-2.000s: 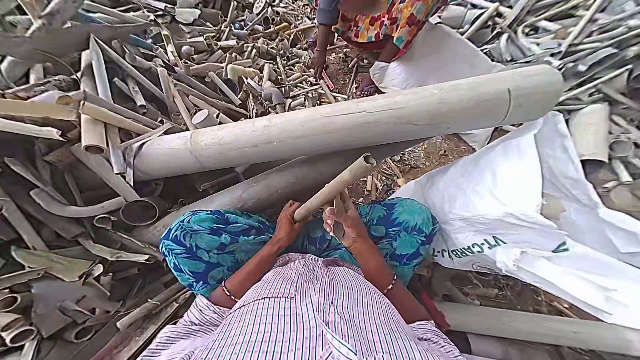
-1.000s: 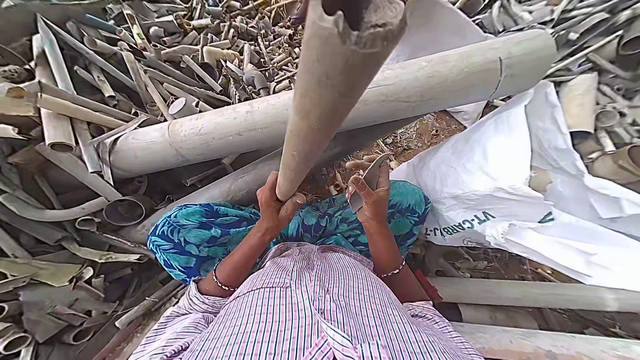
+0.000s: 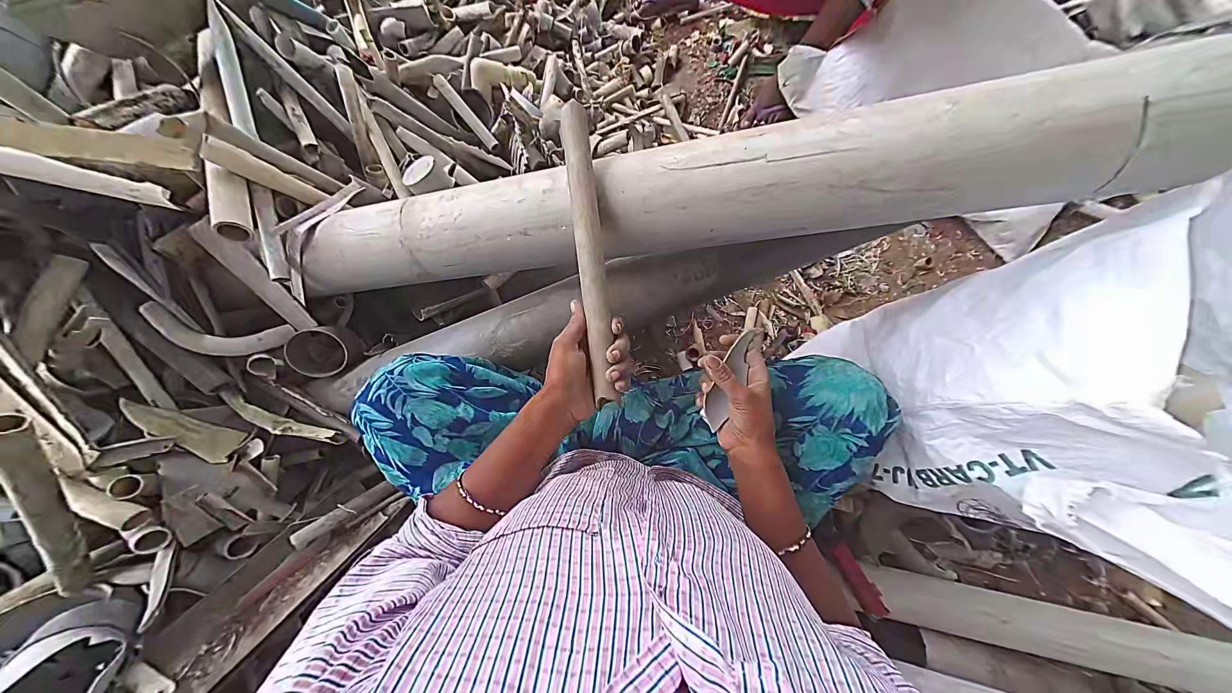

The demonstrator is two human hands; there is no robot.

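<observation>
My left hand (image 3: pixel 582 371) is closed around the lower end of a slim plastic pipe (image 3: pixel 587 231), which points away from me across a thick plastic pipe (image 3: pixel 731 178). In my right hand (image 3: pixel 741 395), above my knee, is a curved flat piece, possibly a blade or a pipe shard (image 3: pixel 729 378), held between thumb and fingers. The two hands are apart, over my crossed legs. A second thick pipe (image 3: pixel 539 322) lies under the first, just beyond my lap.
Scrap pipes (image 3: pixel 183 337) are heaped at left, with smaller pieces (image 3: pixel 462 87) ahead. A white woven sack (image 3: pixel 1020 356) spreads at right. Another person's hand (image 3: pixel 767 104) is beyond the thick pipe. More pipes (image 3: pixel 1049 626) lie at lower right.
The slim pipe was tilted over my lap, then raised toward the camera. Now it is lower and points forward, still in my left hand. My right hand still holds the curved piece.
</observation>
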